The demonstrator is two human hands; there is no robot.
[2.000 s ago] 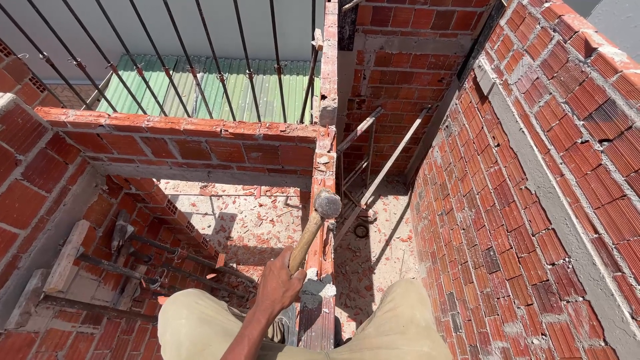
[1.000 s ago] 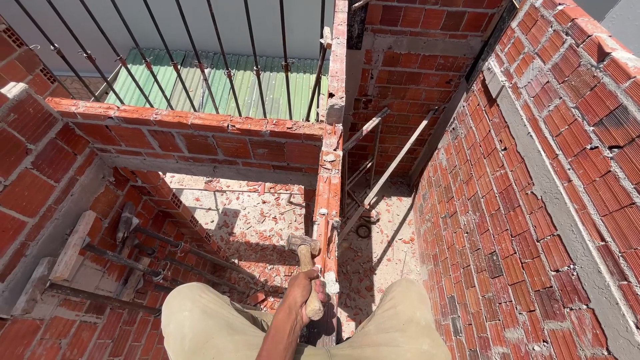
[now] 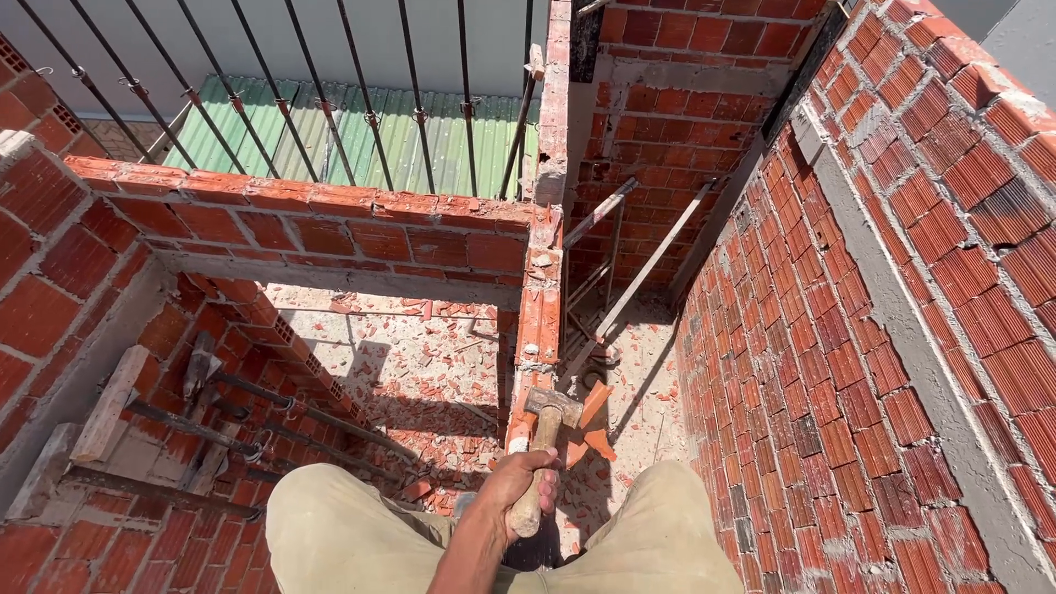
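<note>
My left hand [image 3: 521, 488] is closed around the wooden handle of a hammer [image 3: 544, 425], its fingertips showing on the handle's right side. The steel head lies over the narrow top of a hollow red brick wall [image 3: 538, 330], between my knees. Just right of the head, several broken brick pieces [image 3: 596, 421] show over the wall's right side. Mortar and rough, broken brick cover the wall top. My right hand is out of the picture.
Brick rubble [image 3: 412, 363] litters the floor far below on both sides. Steel props [image 3: 652, 264] lean at the right back; metal bars and boards [image 3: 111, 404] stand out at left. Vertical rebar [image 3: 371, 115] rises before a green corrugated roof [image 3: 247, 124]. A ribbed brick wall [image 3: 825, 396] borders the right.
The hammer was raised above the wall two seconds ago and is now down at its top. Broken brick pieces now show right of the head, where none showed before.
</note>
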